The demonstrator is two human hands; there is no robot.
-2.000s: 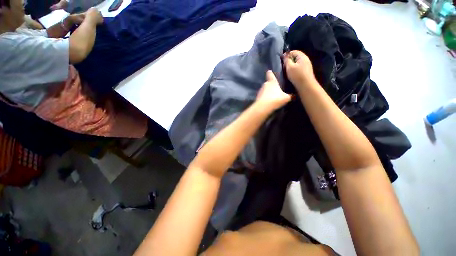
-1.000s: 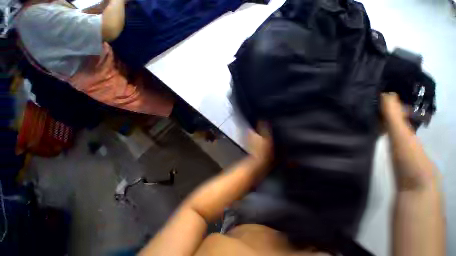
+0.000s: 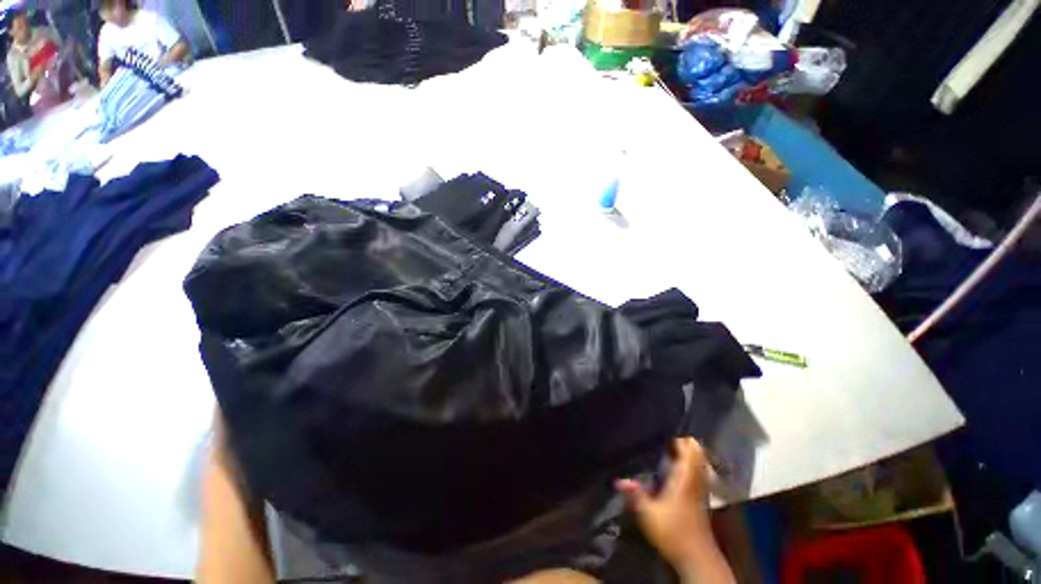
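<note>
A black jacket [image 3: 457, 342] with shiny black lining is spread across the front of the white table [image 3: 331, 126]. Grey cloth shows under its lower edge. My right hand [image 3: 679, 496] is at the jacket's lower right edge, with thumb and fingers around the cloth; I cannot tell if it also holds a tool. My left hand [image 3: 219, 462] is at the jacket's left edge, blurred, with its fingers hidden by the cloth. Black and grey cuffs [image 3: 491, 205] with small white marks stick out behind the jacket.
Navy garments [image 3: 80, 262] lie at left. A blue and white bottle [image 3: 610, 196] stands beyond the jacket; a yellow-green stick [image 3: 779, 356] lies at right. A black garment [image 3: 400, 46] lies at the far end. A blue bin [image 3: 816, 154] and red container [image 3: 856, 557] are beside the table. People are far left.
The view has swung right and up over the table. The jacket is now spread wide with its shiny lining up. My right hand has moved to its lower right edge.
</note>
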